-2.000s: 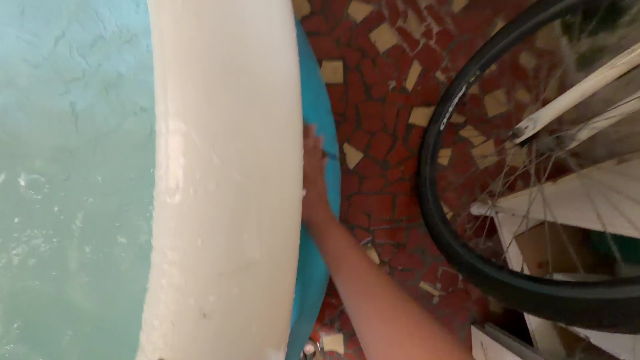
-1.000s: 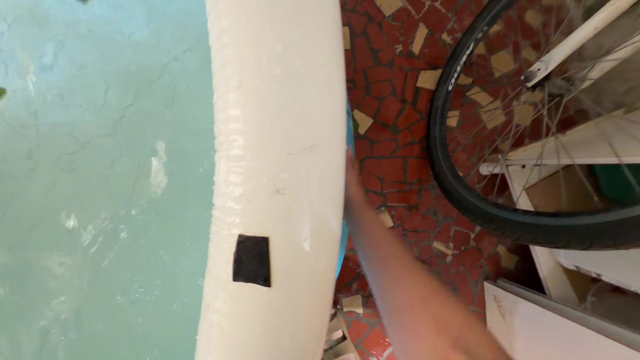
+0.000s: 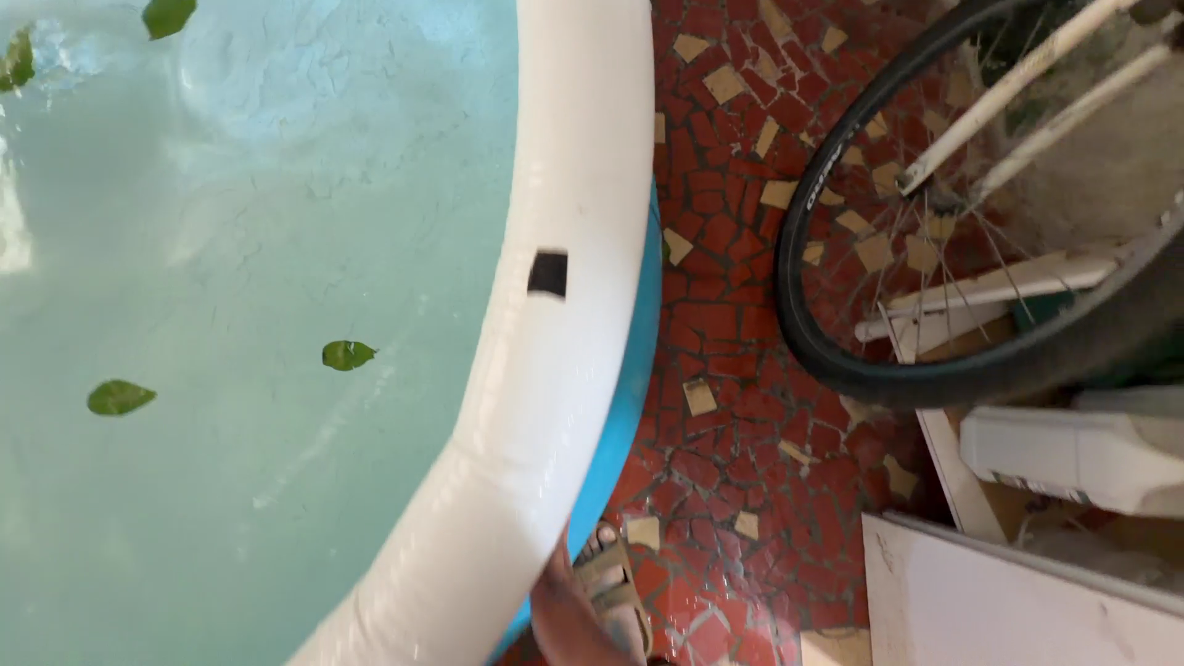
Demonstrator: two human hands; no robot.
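An inflatable pool's white top ring (image 3: pixel 583 139) curves down the middle, with its blue outer wall (image 3: pixel 622 407) showing below the ring's right side. A black square patch (image 3: pixel 548 274) is on the ring. Green leaves (image 3: pixel 348 355) float on the pool water (image 3: pixel 231 305). One of my hands, seemingly the right, reaches in from the bottom edge at the ring's outer side (image 3: pixel 562 592); its fingers are mostly hidden by the ring, so its grip cannot be told. My left hand is out of view.
Red and cream broken-tile floor (image 3: pixel 721 324) lies right of the pool. A bicycle wheel (image 3: pixel 795 305) stands over it. At the lower right are a white plastic bottle (image 3: pixel 1064 453) and a white board (image 3: pixel 999 583). A sandaled foot (image 3: pixel 610 578) is beside the blue wall.
The hand has moved down along the ring's outer side, toward the bottom of the view. The view has shifted, and the floating leaves and the foot have come into sight.
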